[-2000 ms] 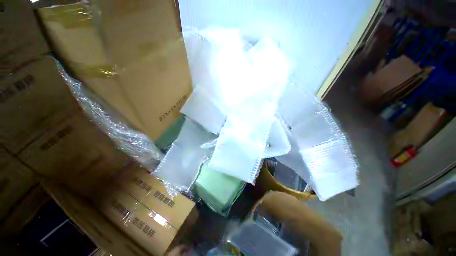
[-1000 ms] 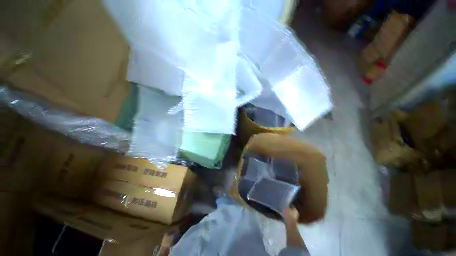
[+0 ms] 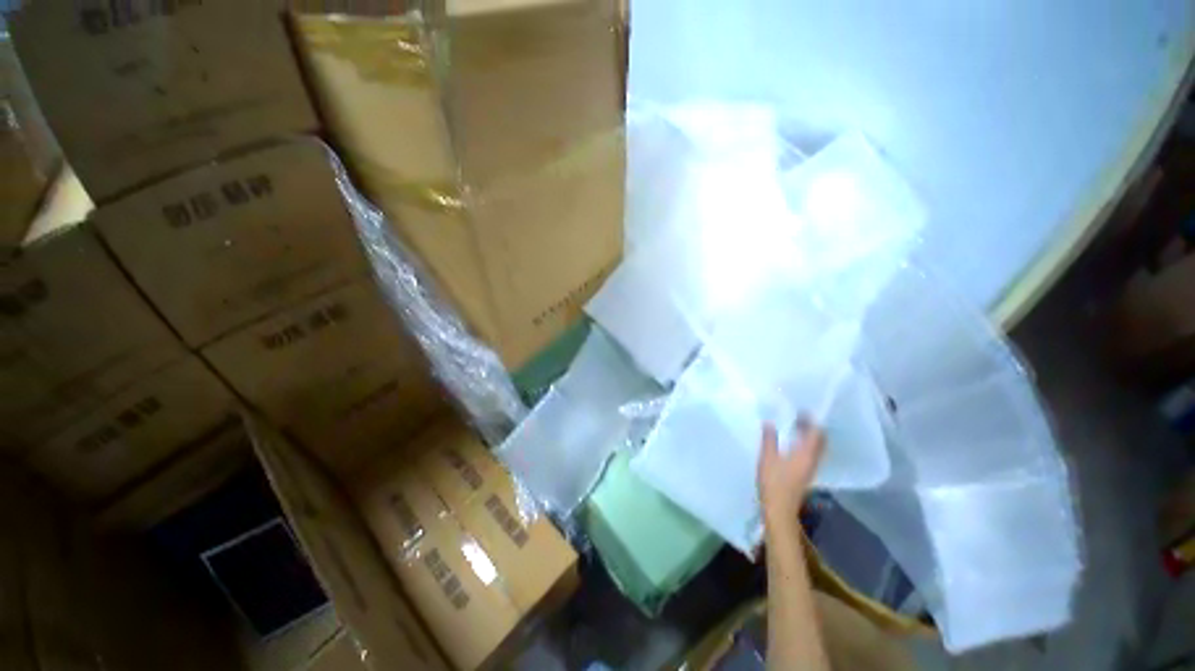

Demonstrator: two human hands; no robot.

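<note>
My right hand point(image 3: 792, 475) reaches up from the bottom of the view to the pile of air-column bags point(image 3: 747, 328). Its fingers lie at the lower part of a translucent white bag; I cannot tell whether they grip it. My left hand is not in view. The packing carton point(image 3: 872, 629) is partly hidden behind my right forearm at the bottom. The source carton point(image 3: 291, 518) stands open at the lower left with a dark panel point(image 3: 266, 578) inside.
Sealed cartons point(image 3: 249, 243) are stacked on the left, and a tall taped carton point(image 3: 537, 197) stands behind. Stretch film point(image 3: 426, 308) hangs between them. A pale green item point(image 3: 649, 531) lies under the bags. A pale panel-like wall point(image 3: 944, 118) is at the back right.
My right hand has left the packing carton, where it held a sleeved panel, and is now at the bag pile. The view has swung so the pile sits further right and lower. My left hand is out of view.
</note>
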